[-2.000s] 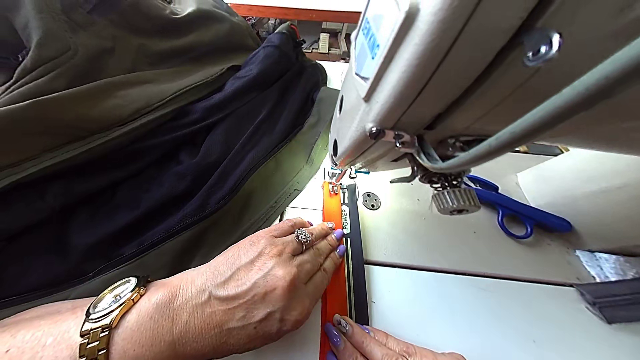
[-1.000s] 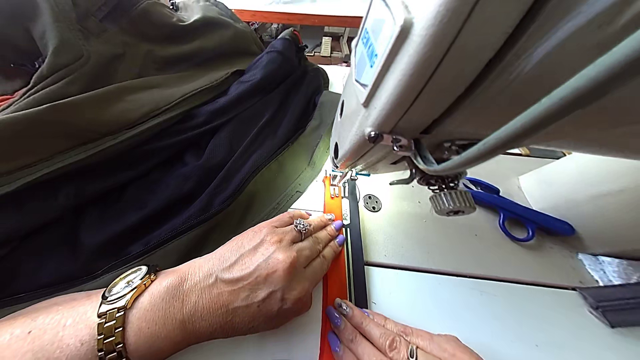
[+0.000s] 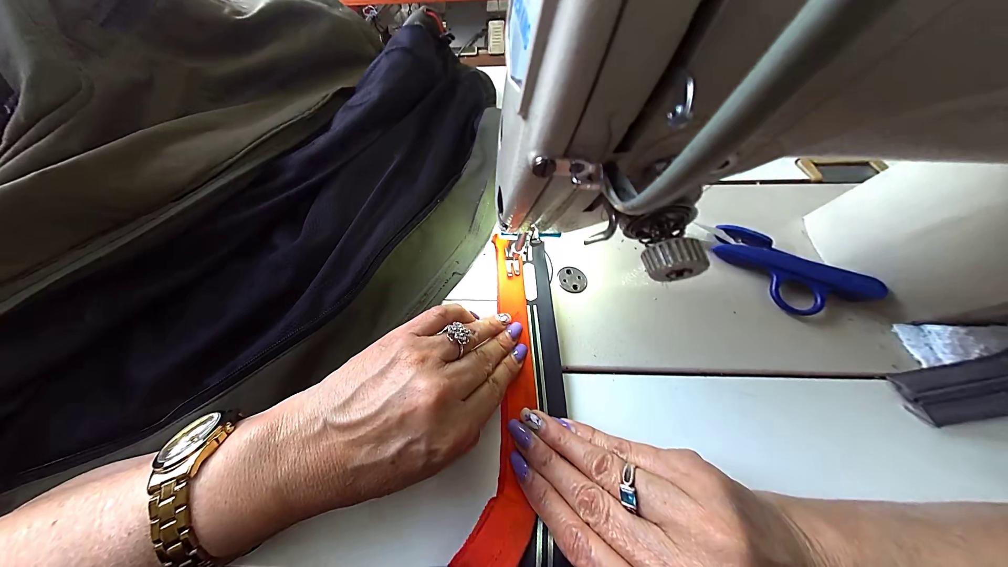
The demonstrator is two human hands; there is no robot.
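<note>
An orange fabric strip (image 3: 513,378) lies along a dark zipper tape (image 3: 553,354) with pale lines, and both run up to the presser foot (image 3: 516,260) of a sewing machine (image 3: 583,102). My left hand (image 3: 409,394) rests flat, its fingertips pressing on the orange strip below the foot. Nearer the bottom of the view, my right hand (image 3: 638,496) lies with its fingertips on the strip and the zipper tape. The strip's lower end curves left beneath the hands. Whether the thumbs pinch anything is hidden.
A dark blue and olive garment (image 3: 315,205) is heaped on the left, close to the machine. Right of the needle area lie blue-handled thread snips (image 3: 795,272). A folded dark grey fabric piece (image 3: 957,386) is at the right edge. The machine head overhangs the upper right.
My right hand has come farther into view, moving up and to the right along the strip. The strip and zipper tape have shifted at the presser foot. My left hand stays on the strip.
</note>
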